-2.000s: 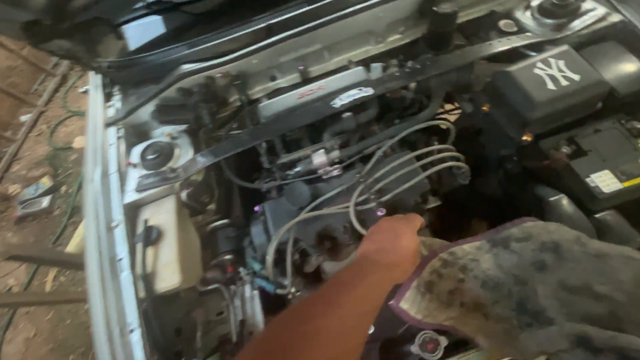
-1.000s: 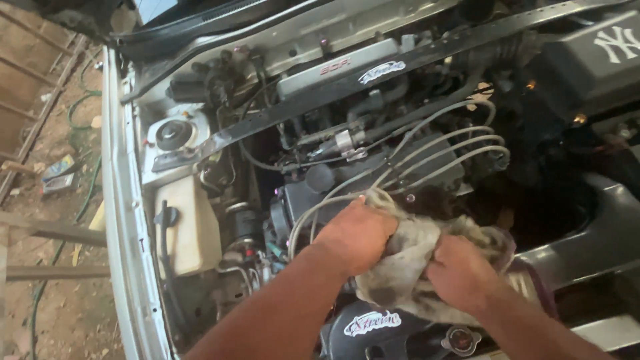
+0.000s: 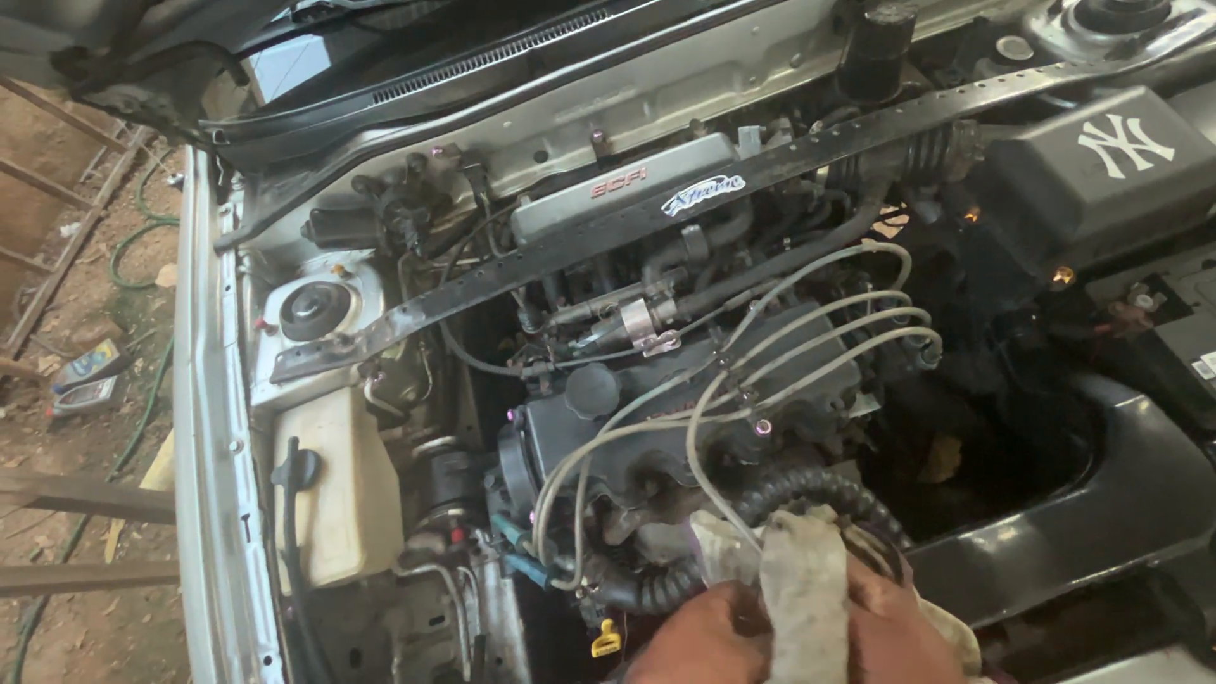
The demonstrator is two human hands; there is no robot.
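At the bottom centre, my left hand (image 3: 708,635) and my right hand (image 3: 893,627) are close together, both gripping a stained cloth (image 3: 806,594). The cloth bunches up between them, beside a black corrugated hose (image 3: 807,484) at the front of the engine. Grey spark plug wires (image 3: 807,337) loop over the dark valve cover (image 3: 608,451); one runs down to the cloth. The oil filler cap (image 3: 592,390) sits on the cover's left end. Below the wires at left is a yellow dipstick handle (image 3: 605,639). My fingertips are partly hidden by the cloth.
A black strut bar (image 3: 532,271) crosses the engine bay. A whitish plastic reservoir (image 3: 347,494) stands at the left, near the fender edge (image 3: 204,427). At the right are a black air filter box (image 3: 1092,180), a battery (image 3: 1173,332) and a glossy black duct (image 3: 1064,522). Bottles (image 3: 90,375) lie on the ground outside.
Two seconds ago one bare hand reached over the engine, with the cloth at the right. Both hands then held the cloth, and they are now lower in view. The view has shifted.
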